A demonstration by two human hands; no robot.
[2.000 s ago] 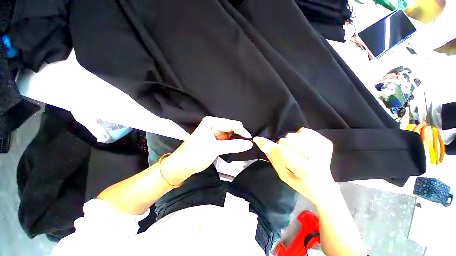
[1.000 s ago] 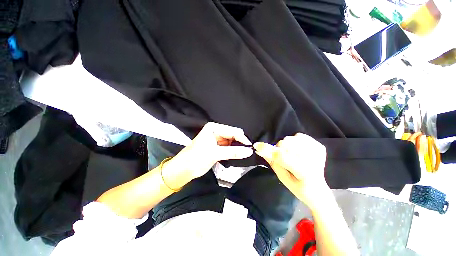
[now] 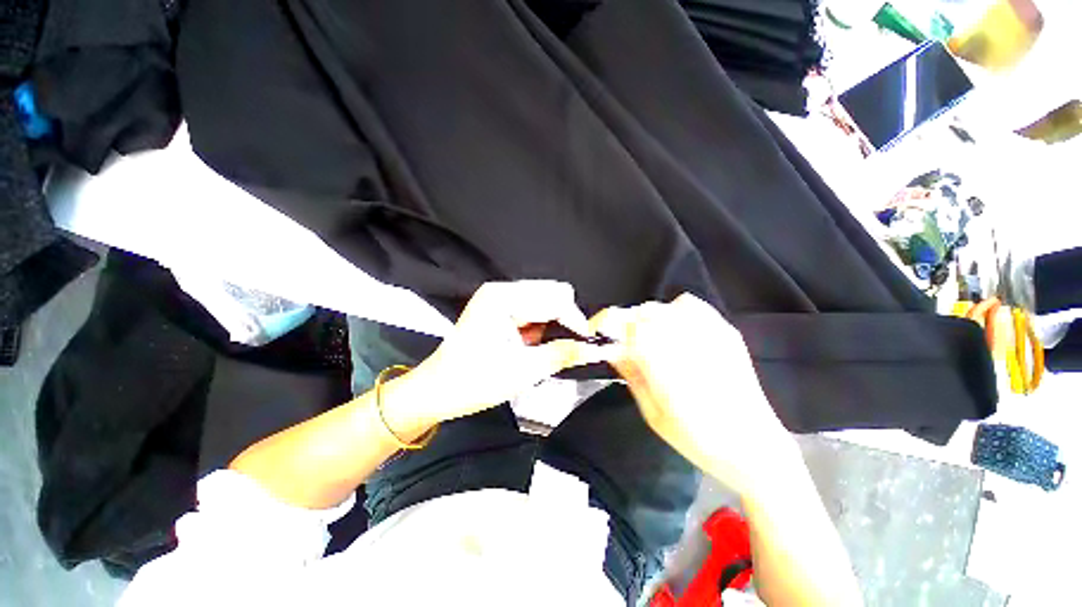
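A large smooth black garment (image 3: 510,154) lies over the white table and hangs at its near edge. Its wide folded hem (image 3: 866,370) runs along the near edge to the right. My left hand (image 3: 498,344) pinches the hem edge between thumb and fingers. My right hand (image 3: 676,362) is right beside it, thumb and finger closed at the same spot, its fingertips meeting those of my left hand. No needle or thread can be made out at the fingertips.
Orange-yellow scissor handles (image 3: 1014,344) and a dark patterned box (image 3: 1017,457) lie at right. A phone (image 3: 905,95), patterned cloth (image 3: 925,225) and folded black pieces (image 3: 753,53) are at upper right. Dark garments (image 3: 113,415) hang at left. A red stool (image 3: 712,563) stands below.
My right hand has turned and closed in against my left fingertips. My left hand stays pinched on the hem with little movement. The view has shifted slightly.
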